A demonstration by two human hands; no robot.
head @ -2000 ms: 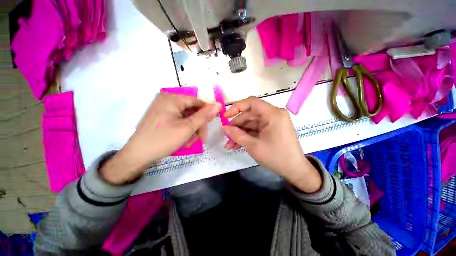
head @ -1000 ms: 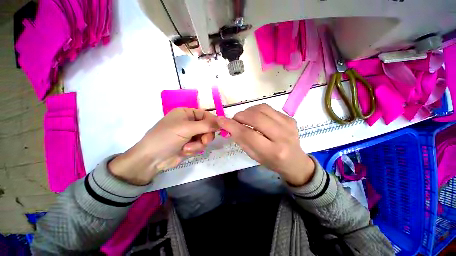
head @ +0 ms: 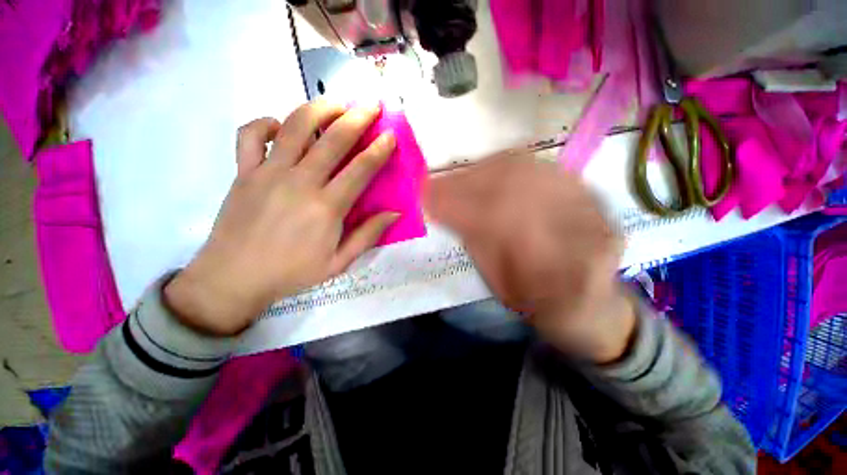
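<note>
A bright pink fabric panel [head: 405, 190] lies flat on the white machine table, just in front of the needle area [head: 382, 67]. My left hand [head: 288, 195] rests palm down on the panel's left part with its fingers spread. My right hand [head: 529, 241] is blurred, with its fingertips at the panel's right edge; whether it pinches the fabric cannot be told. A narrow strip cannot be made out apart from the panel. The lamp glare washes out the panel's far end and the needle plate.
Brass-handled scissors [head: 684, 158] lie at right beside loose pink pieces [head: 743, 176]. More pink strips [head: 543, 37] lie under the machine arm. A folded pink stack [head: 74, 241] lies at the left table edge, with a pile [head: 46, 56] behind it. A blue basket [head: 743, 315] stands below right.
My left hand has moved from pinching near the strip to lying flat on the panel, now at the needle. My right hand has moved right, away from my left. The view has shifted.
</note>
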